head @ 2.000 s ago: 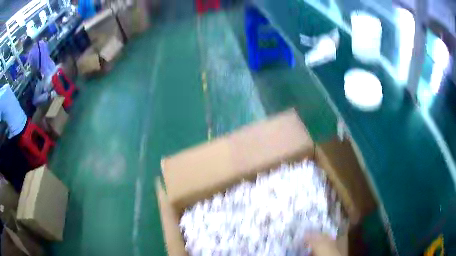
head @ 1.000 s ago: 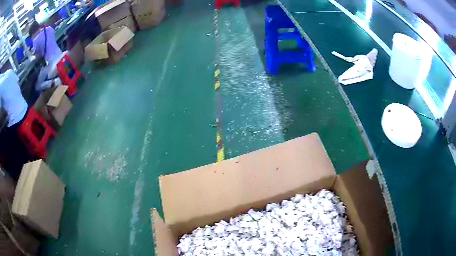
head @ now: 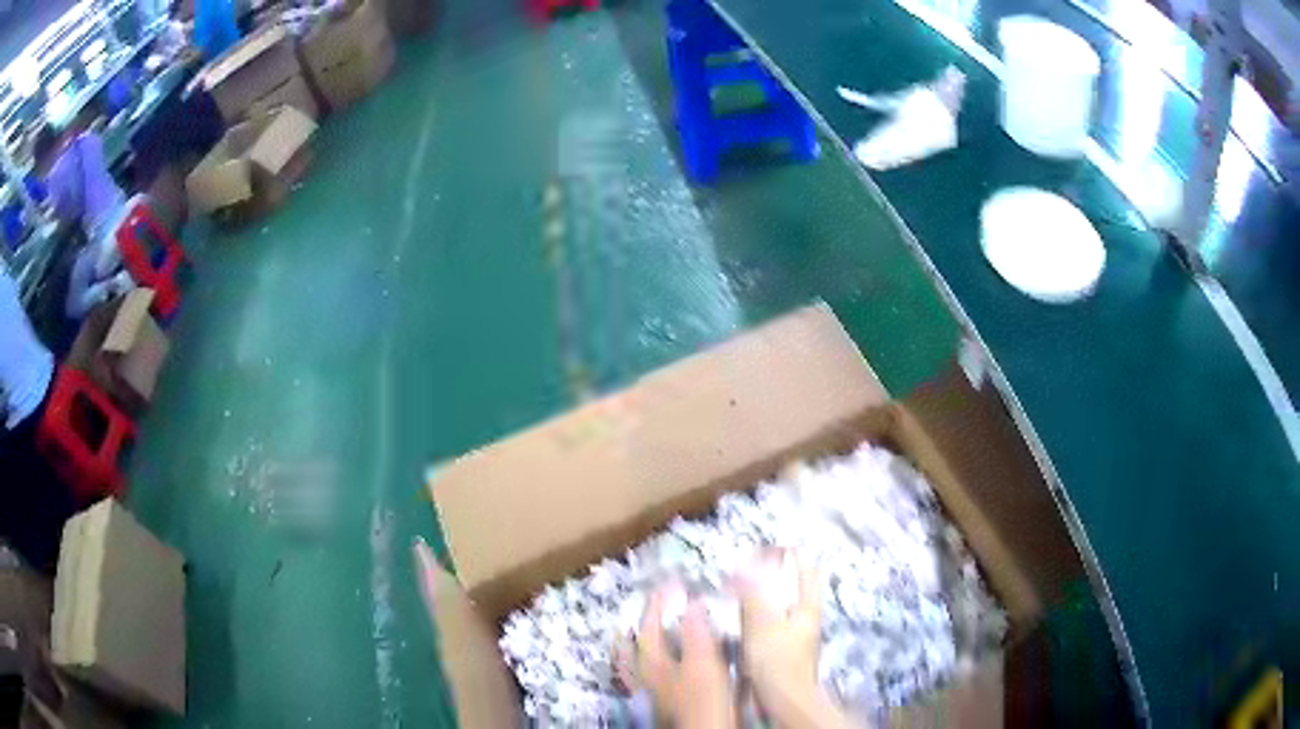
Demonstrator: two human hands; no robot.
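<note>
An open cardboard carton [head: 656, 470] below the bench edge holds a mass of small white plastic parts [head: 884, 570]. My left hand [head: 682, 658] and my right hand [head: 781, 627] are side by side on the white parts near the middle of the carton. Both hands are blurred. The backs of the hands show, and the fingertips reach into or against the parts. The frames do not show whether either hand grips any parts.
A dark green bench [head: 1126, 427] runs along the right, bearing a white oval disc [head: 1044, 244], a white tub [head: 1048, 86] and a pale crumpled item [head: 912, 126]. A blue stool [head: 734, 100] stands beyond the carton. Cartons [head: 121, 605], red stools [head: 89, 427] and people are at left.
One second ago neither hand was in view; now both are on the parts in the carton. The view has shifted, so the carton and bench items appear further left and higher.
</note>
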